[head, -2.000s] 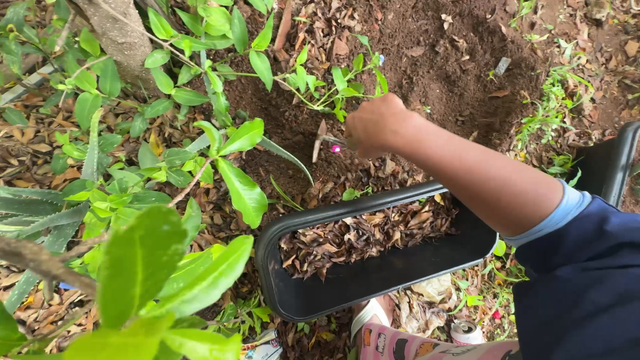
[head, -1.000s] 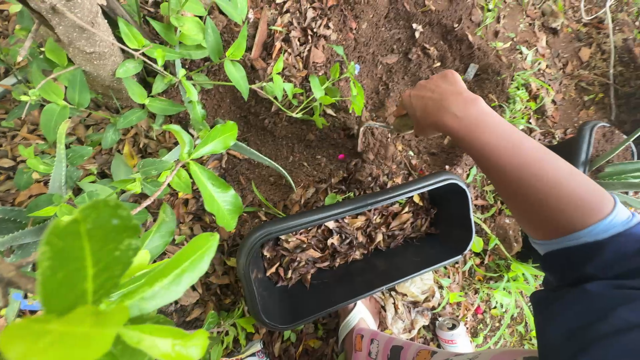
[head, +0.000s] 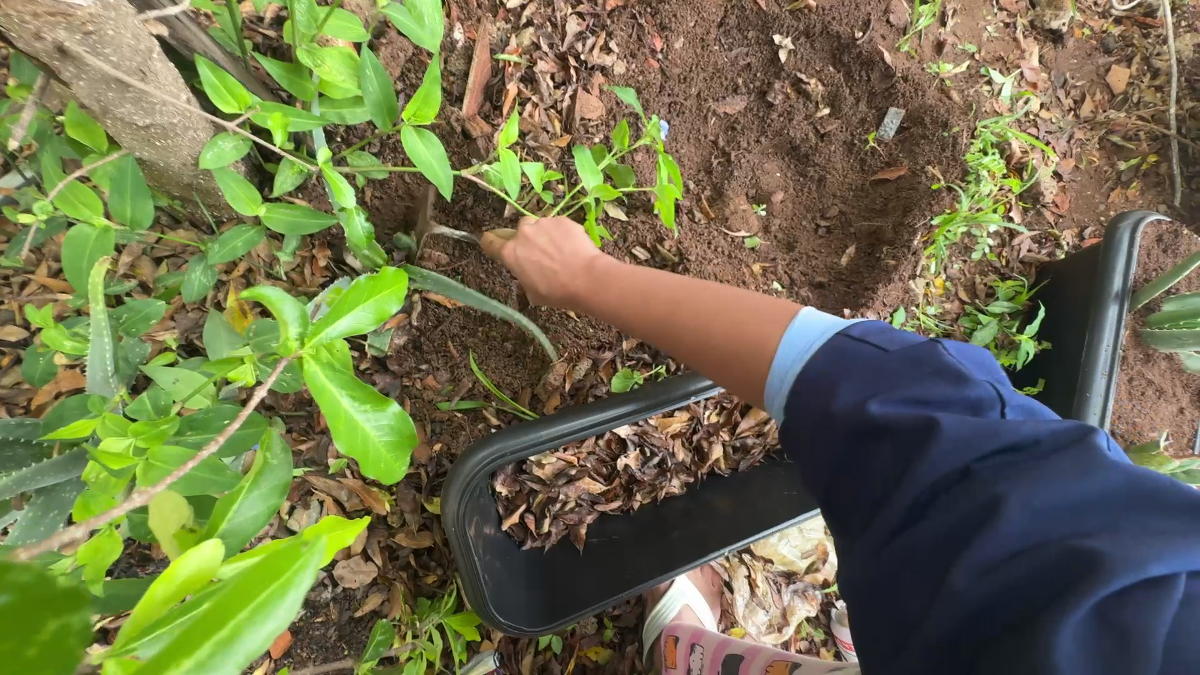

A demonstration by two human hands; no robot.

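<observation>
My right hand (head: 553, 261) is closed around the handle of a small garden hand tool (head: 452, 232), at the left of the dug soil. The tool's metal neck points left, and its soil-coloured head is partly hidden among stems and soil, so its shape is unclear. Just below the tool lies a long aloe-like leaf (head: 492, 302). Under my forearm, a long black plastic planter (head: 525, 600) holds dry brown leaves (head: 609, 473) along its upper side; my sleeve covers its right end. My left hand is out of view.
A tree trunk (head: 131, 103) and leafy stems (head: 366, 422) crowd the left. Another black planter (head: 1106, 309) with soil and a spiky plant stands at the right. A sandalled foot (head: 689, 605) is below the near planter, beside a partly hidden can (head: 842, 633).
Between one second ago and now, my right hand has moved left with the tool, from the soil above the planter's right part to beside the leafy stems.
</observation>
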